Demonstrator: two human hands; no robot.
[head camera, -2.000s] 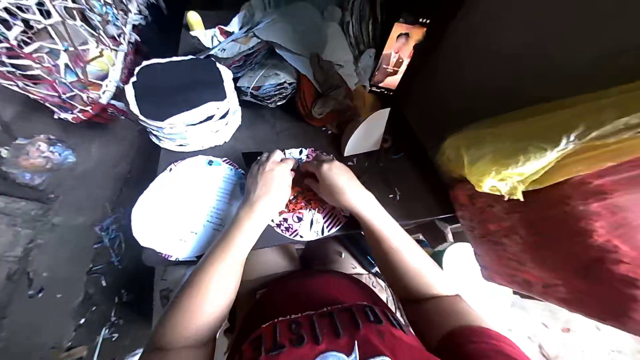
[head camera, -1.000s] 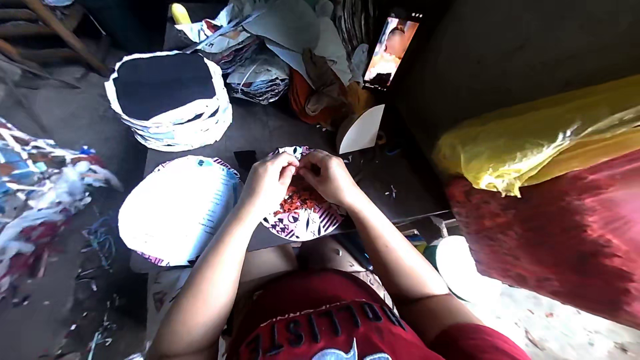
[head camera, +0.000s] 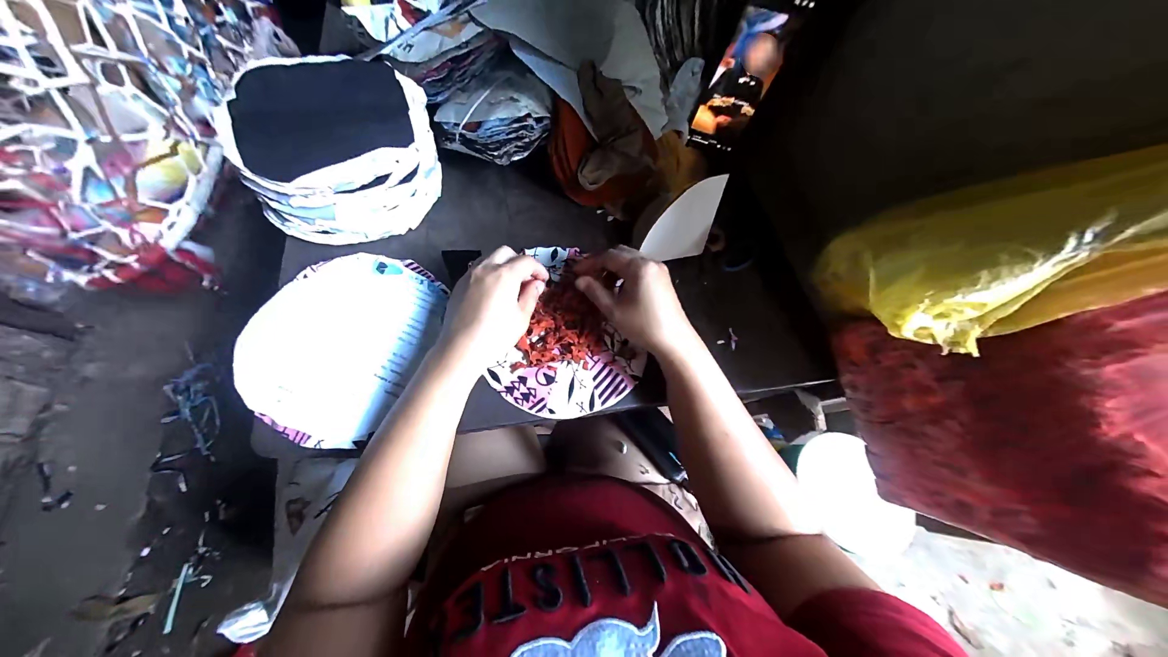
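Observation:
A round patterned fabric piece (head camera: 566, 388) lies at the table's front edge, with a heap of small red scraps (head camera: 561, 333) on it. My left hand (head camera: 500, 297) is over its left side, thumb and fingertips close together at the scraps. My right hand (head camera: 634, 297) is over the right side, fingers curled above the heap. Whether either hand pinches a scrap is too small to tell. Beside my left forearm lies a round white piece (head camera: 333, 351) with printed writing and a patterned rim.
A stack of white-edged pieces with a black top (head camera: 319, 119) stands behind on the dark table (head camera: 757, 351). Bundled cloth (head camera: 497, 114), a white curved piece (head camera: 689, 219) and a lit phone (head camera: 744, 73) are at the back. A netted bundle is left; a yellow plastic bag (head camera: 985, 265) and red sack (head camera: 1013, 411) are right.
My hands have moved apart above the red scraps; one second ago their fingertips were close together. The view has shifted.

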